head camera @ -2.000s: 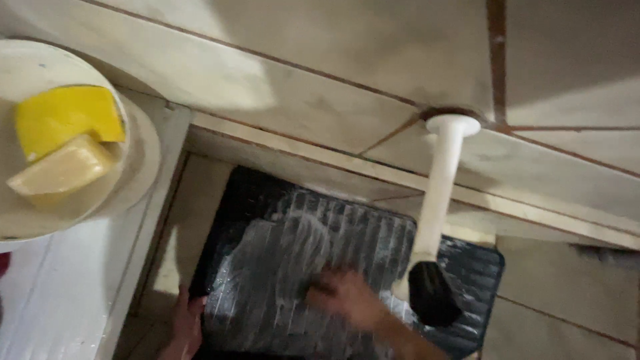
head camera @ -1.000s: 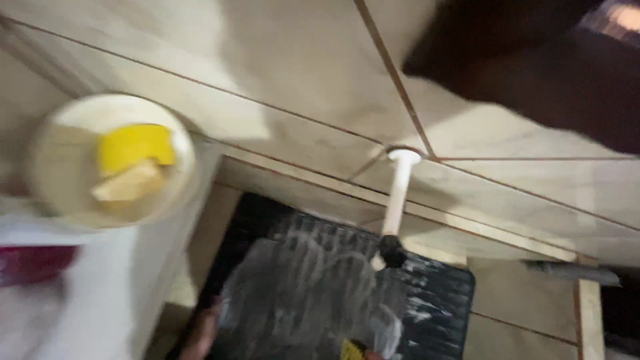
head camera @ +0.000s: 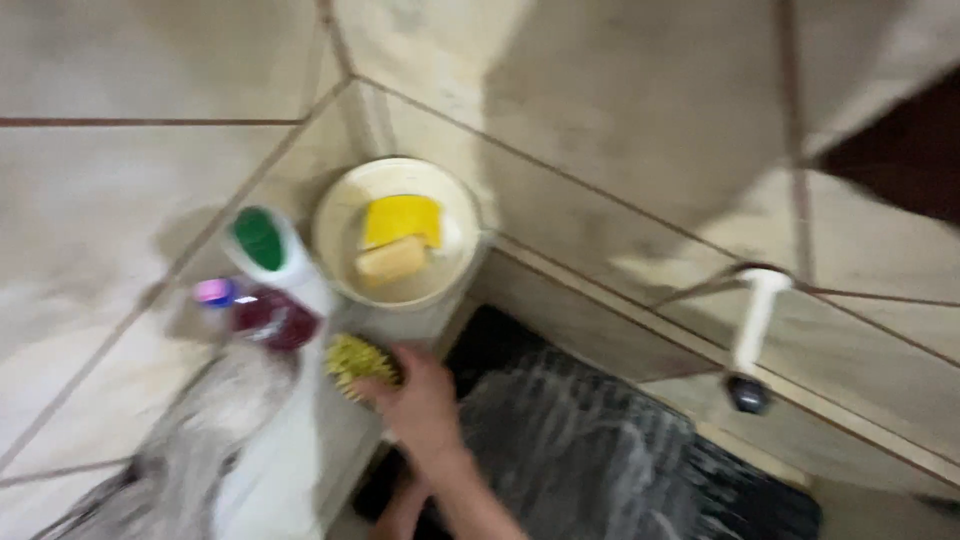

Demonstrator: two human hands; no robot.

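Observation:
My right hand [head camera: 409, 394] grips a scrubbing brush with yellow-green bristles [head camera: 360, 366], held over the white ledge just below a round tub. My left hand [head camera: 405, 506] shows only in part at the bottom, beneath the right forearm, near the mat's left edge; its fingers are hidden. A black ribbed mat [head camera: 570, 442] lies at an angle at the lower right, smeared with whitish suds. In the cream tub [head camera: 397, 296] are a yellow sponge or cloth [head camera: 403, 217] and a pale yellow block [head camera: 391, 259]. The view is blurred.
On the ledge [head camera: 349, 442] are a white bottle with a green cap [head camera: 259, 238], a bottle of dark red liquid [head camera: 276, 319] and greyish cloth or plastic [head camera: 217, 427]. A white pipe [head camera: 756, 319] with a black end juts from the tiled wall above the mat.
The view has swung left, bringing the bottles into sight. My right hand has moved from the mat to over the ledge beside the tub, with the brush in it.

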